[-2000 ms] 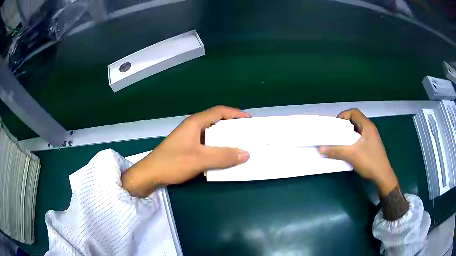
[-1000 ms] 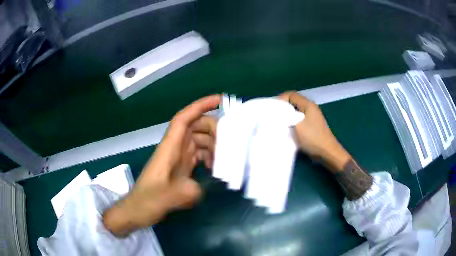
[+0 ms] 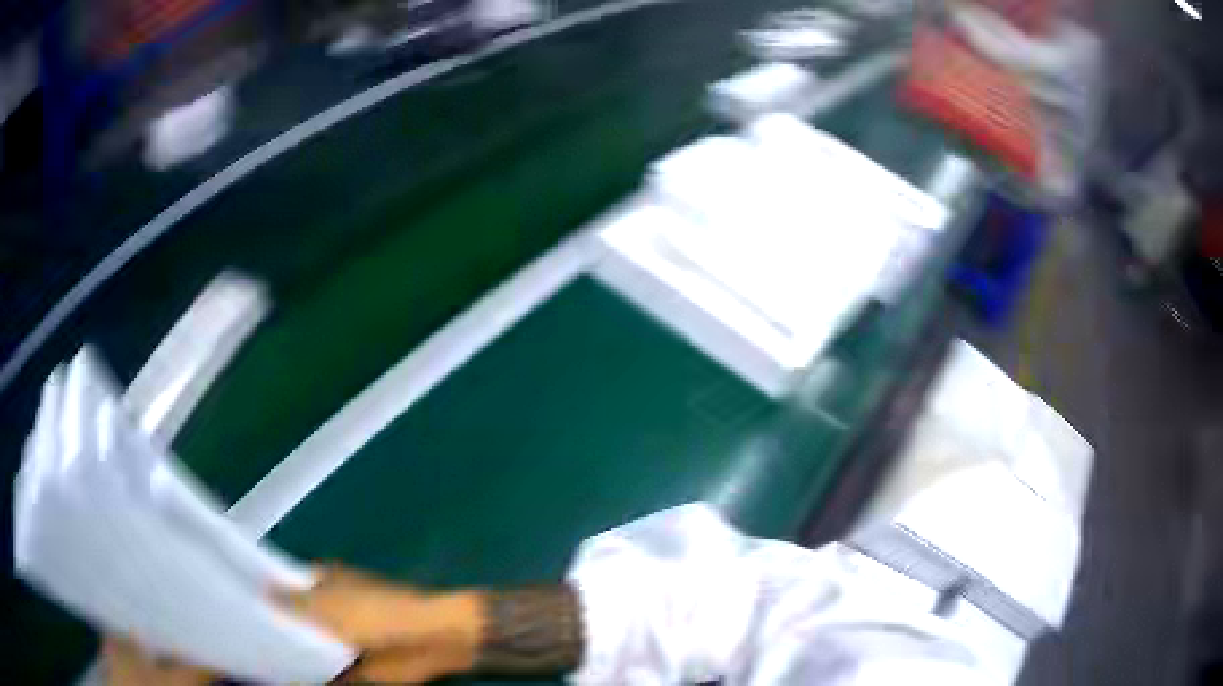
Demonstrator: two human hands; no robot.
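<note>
White card pieces [image 3: 148, 523], fanned at their upper end, are held at the lower left. My right hand [image 3: 382, 623] is shut on their lower right end; its fingers are partly hidden and blurred. A dark band shows on that wrist. My left hand [image 3: 154, 665] is at the bottom left edge against the cards' lower side, mostly cut off, so its grip cannot be told. The stack of white slotted inserts [image 3: 791, 248] lies on the green bench at upper centre right, blurred.
A long white box [image 3: 201, 349] lies on the green conveyor [image 3: 402, 241], partly behind the cards. The pale rail [image 3: 429, 369] runs between bench and belt. White pieces [image 3: 765, 91] are beyond the inserts. A red tray [image 3: 972, 94] is at upper right, a blue stool [image 3: 999, 255] below it.
The view has swung right. The cards, upright at the centre before, are now fanned at the lower left in my right hand. My left hand has gone almost out of view.
</note>
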